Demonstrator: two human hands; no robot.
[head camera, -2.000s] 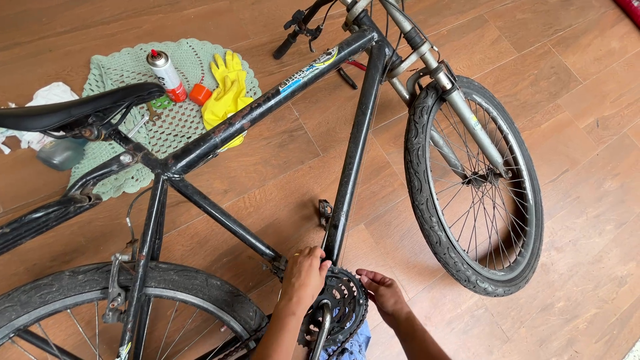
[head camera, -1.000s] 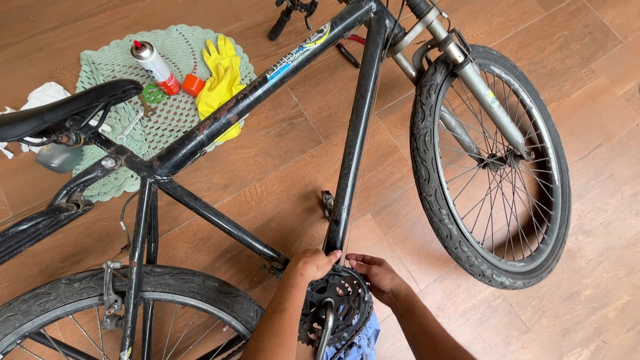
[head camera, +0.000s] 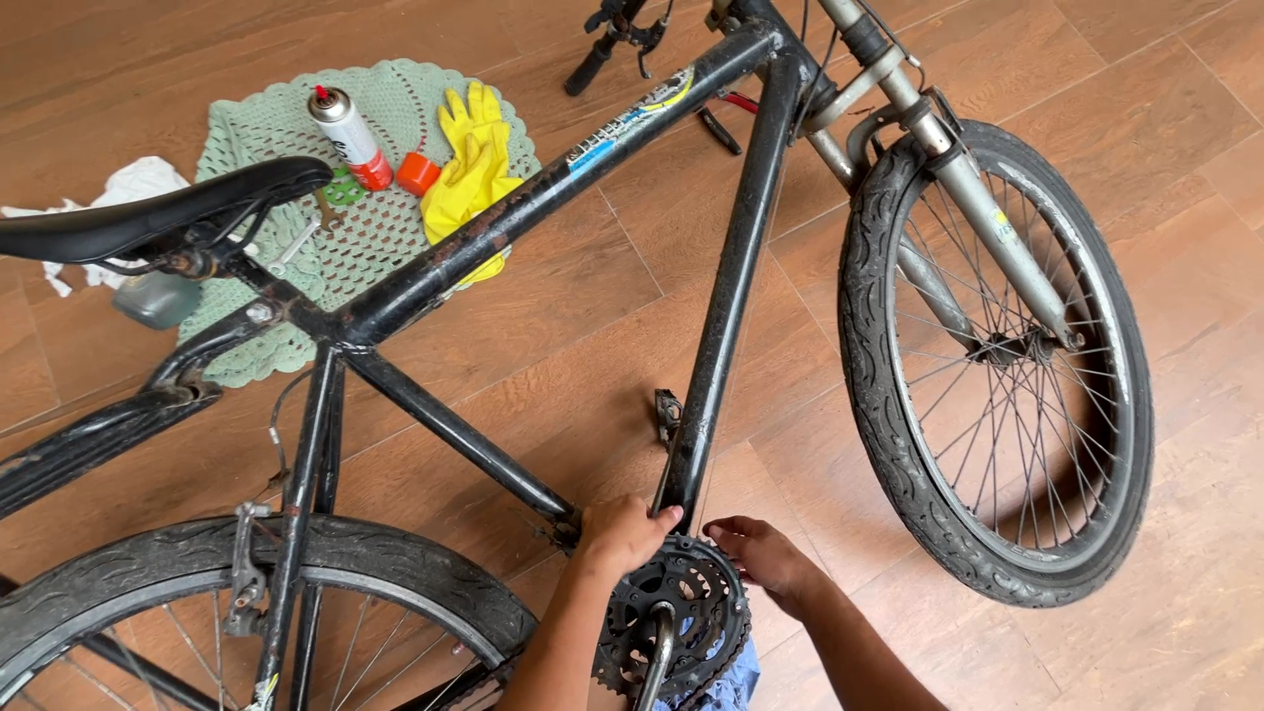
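Note:
A black bicycle frame (head camera: 726, 316) stands over the tiled floor, its chainring (head camera: 681, 602) low in the middle with the chain (head camera: 743, 632) along its edge. My left hand (head camera: 627, 533) is at the foot of the down tube, just above the chainring, its thumb against the tube; its other fingers are partly hidden. My right hand (head camera: 760, 558) is bent at the chainring's upper right edge, fingertips close to the teeth. Whether it pinches the chain cannot be told. The silver crank arm (head camera: 657, 657) points downward. A blue cloth (head camera: 736, 681) lies beneath the chainring.
The front wheel (head camera: 859, 395) is at right, the rear wheel (head camera: 395, 553) at lower left. A pedal (head camera: 668, 415) shows beyond the down tube. On a green crocheted mat (head camera: 385, 267) are a spray can (head camera: 348, 136), its red cap (head camera: 418, 173), yellow gloves (head camera: 474, 168) and a wrench (head camera: 294, 247).
Both hands have stayed around the top of the chainring. My right hand has moved from the ring's right side up toward its top, then slightly away from my left hand.

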